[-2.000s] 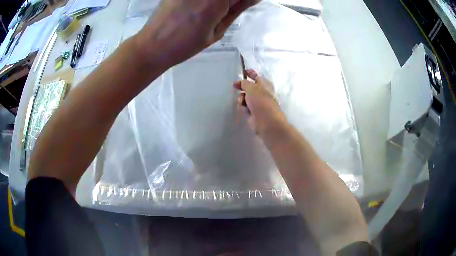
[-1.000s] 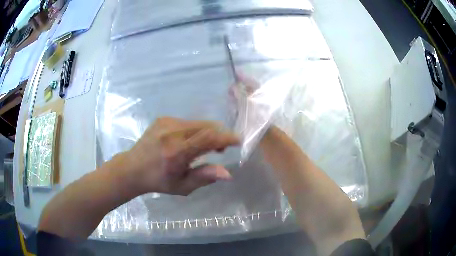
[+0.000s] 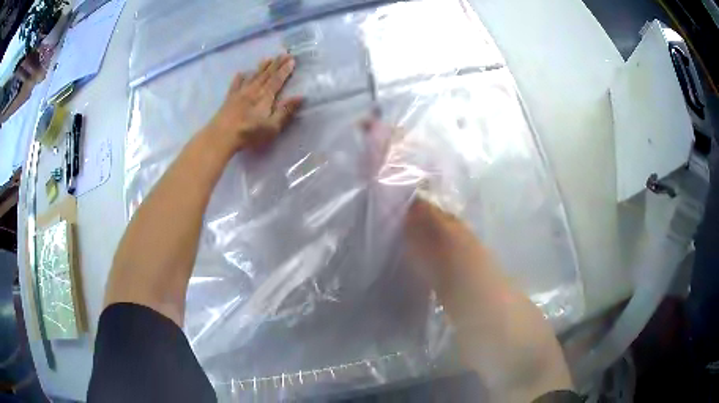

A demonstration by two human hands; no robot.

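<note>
A large clear plastic bag (image 3: 260, 268) lies wrinkled and shiny on a flat stack, with a row of short white marks near the front edge. My left hand (image 3: 258, 106) lies palm down on the upper left of the bag, fingers spread, holding nothing. My right hand (image 3: 398, 169) is blurred and under a clear layer of the bag, right of centre. A thin dark stick (image 3: 370, 83) points away from its fingertips; the grip itself is blurred by the plastic. A small printed patch (image 3: 303, 41) shows just beyond my left fingertips.
Black marker pens (image 3: 73, 153), a green-and-white pad (image 3: 55, 275) and papers (image 3: 83, 39) lie along the left side of the white table (image 3: 552, 79). A white box (image 3: 650, 118) with a metal fitting stands at the right edge, and a whitish strip (image 3: 642, 291) hangs below it.
My left hand has come down, then moved forward onto the bag's upper left. A clear layer now covers my right hand and spreads across the stack. The view has shifted slightly.
</note>
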